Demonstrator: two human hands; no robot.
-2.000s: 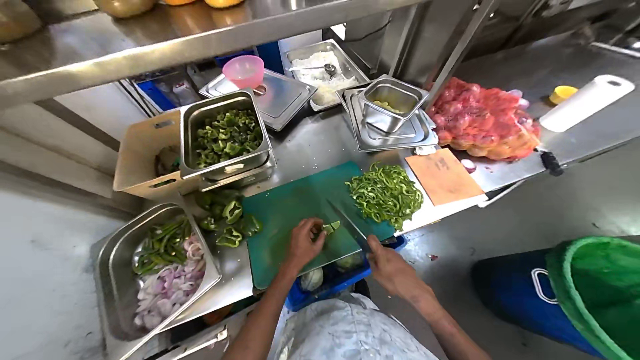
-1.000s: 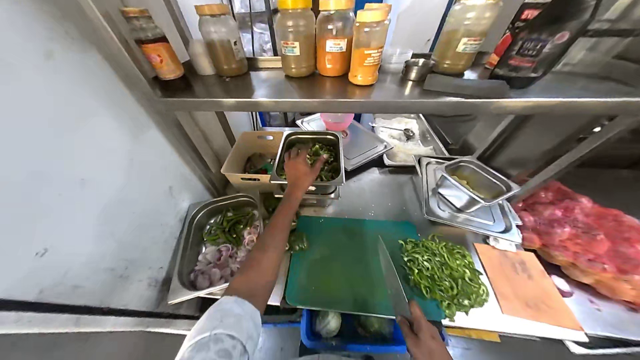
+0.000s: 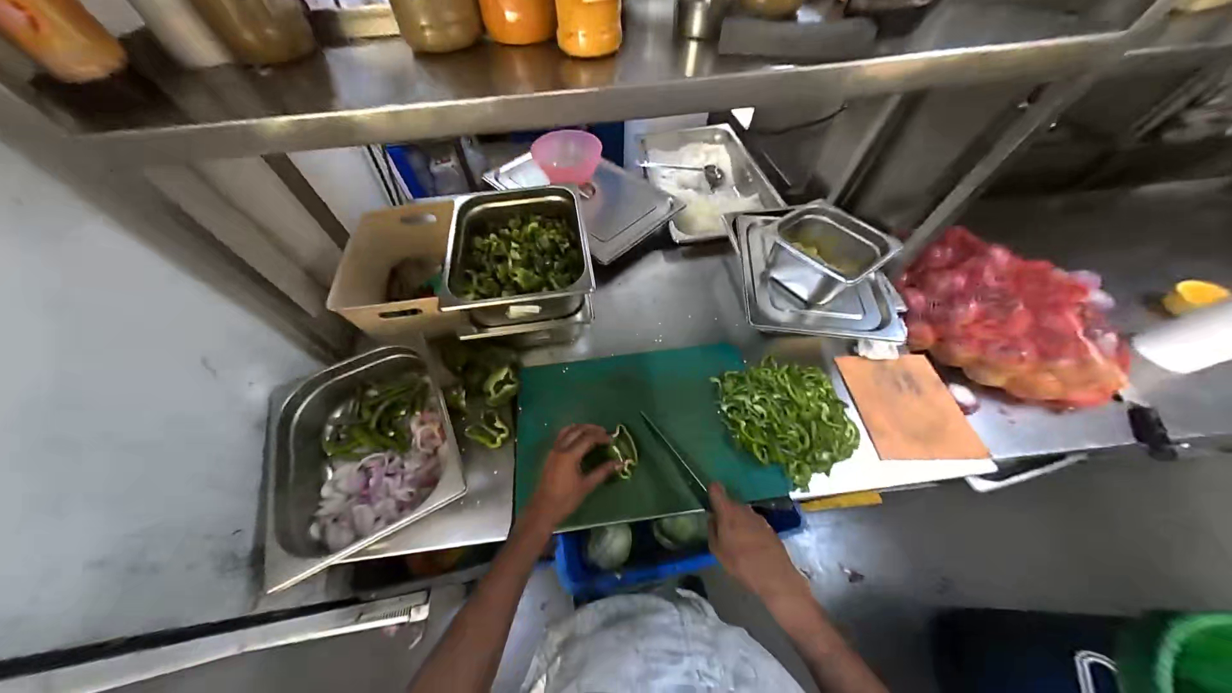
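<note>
On the green cutting board (image 3: 635,375), my left hand (image 3: 575,474) has its fingers on a piece of green bell pepper (image 3: 624,450), whose cut edge faces right. My right hand (image 3: 743,539) grips the handle of a kitchen knife (image 3: 677,456); the blade lies low over the board, pointing up and left, a little apart from the pepper. A heap of sliced green pepper (image 3: 787,416) covers the board's right end. More pepper pieces (image 3: 489,428) lie beside its left edge. A steel pan (image 3: 289,481) at the left contains sliced onions (image 3: 375,491) and green pepper strips (image 3: 371,419).
Behind the board stand a steel pan of chopped greens (image 3: 520,252), a cardboard box (image 3: 371,274), a pink bowl (image 3: 567,157) and stacked lids with a small pan (image 3: 835,241). A red net sack (image 3: 1011,318) is at right. A steel shelf (image 3: 577,104) with jars crosses above.
My left hand has come from the pan of chopped greens down to the board, where it now touches a pepper piece. The knife stays in my right hand. The view has shifted.
</note>
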